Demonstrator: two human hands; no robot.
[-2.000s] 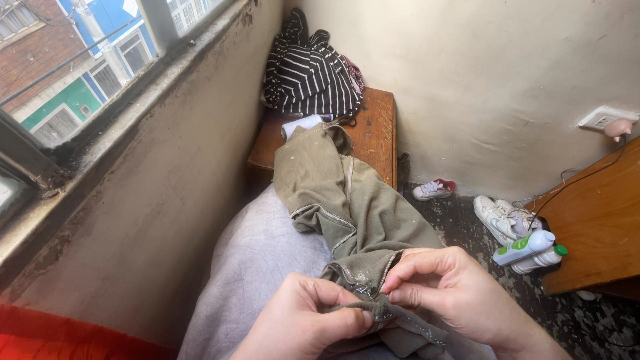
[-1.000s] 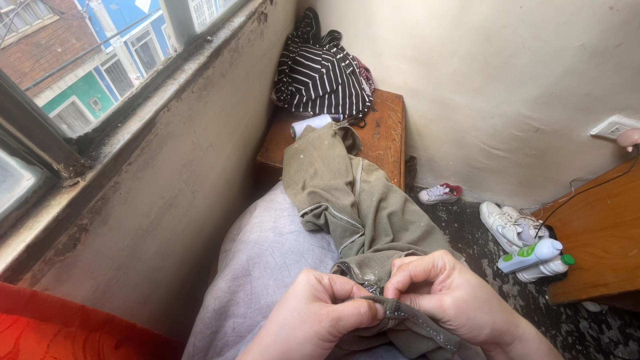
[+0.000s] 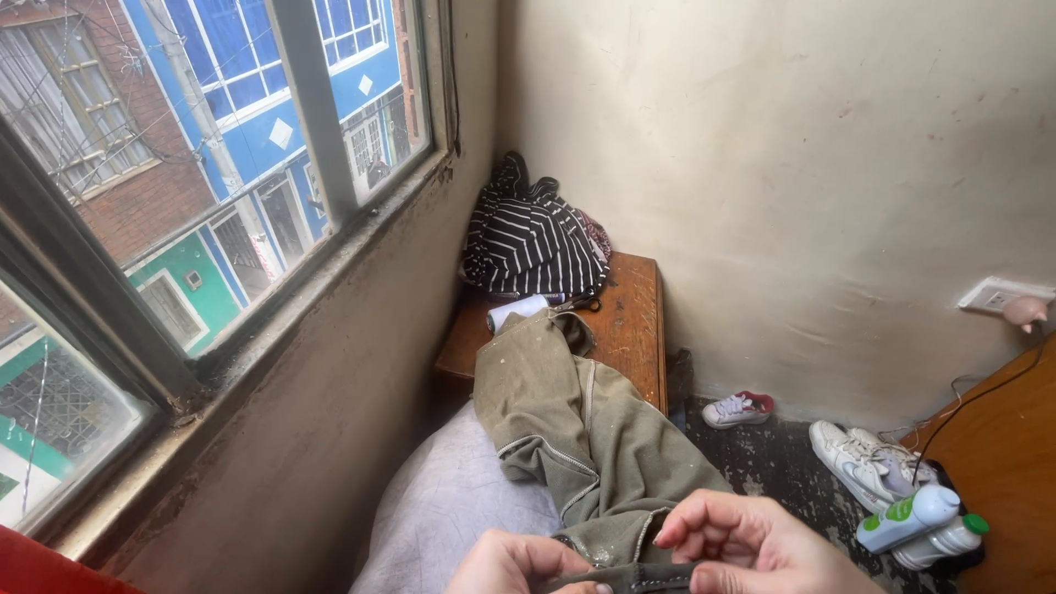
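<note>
An olive-green cloth garment (image 3: 635, 445) with pale seams runs from the wooden table down to the bottom edge of the view. My left hand (image 3: 524, 565) pinches its dark stitched edge between thumb and fingers. Close by on the right, my right hand (image 3: 759, 549) has its thumb against the same edge, its index finger raised and curled above; whether it holds a needle or thread cannot be seen. A white thread spool (image 3: 518, 313) lies on the table at the garment's far end, beside black-handled scissors (image 3: 584, 303).
A black-and-white striped cloth (image 3: 536, 239) is heaped on the wooden table (image 3: 631, 330) in the corner. Light grey fabric (image 3: 462, 495) lies under the garment. A window (image 3: 247, 124) is at left. Shoes (image 3: 858, 462) and plastic bottles (image 3: 912, 516) are by the wooden furniture (image 3: 1006, 445) at right.
The view has tilted up, so the hands sit lower in it. My right hand's index finger has lifted from the cloth edge; my left hand still pinches it.
</note>
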